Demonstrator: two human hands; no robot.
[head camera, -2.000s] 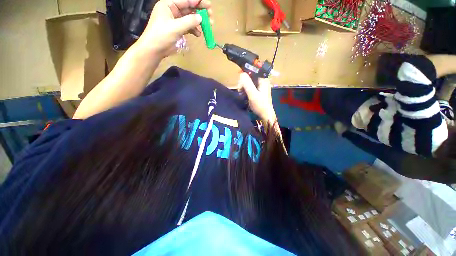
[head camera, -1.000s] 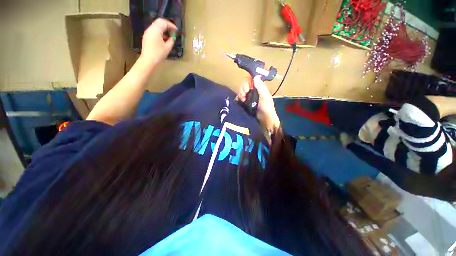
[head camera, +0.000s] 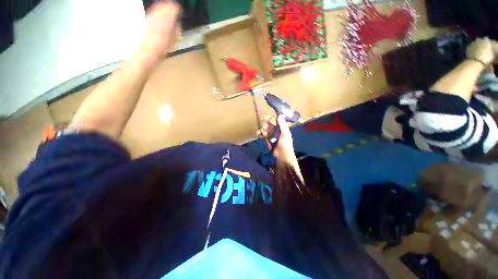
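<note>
My right hand holds the black hot glue gun by its grip, over the front edge of the bench. The nozzle points up and left, close to the front edge of the tool box. My left hand is stretched out at the top left and strongly blurred. A dark shape, perhaps a black housing, shows beside it at the top edge. I cannot tell whether my left hand touches or holds it. No green cell shows in either hand.
A red-handled tool lies in the tool box. The cell box with green cylinders and red wires stands to its right, then loose lead wires. A co-worker's striped sleeve and hand are at the right. Cartons stand on the blue floor.
The view has swung, so the bench items appear further left. My left hand has moved off the black housing's earlier spot and reaches further out. My right hand still holds the glue gun.
</note>
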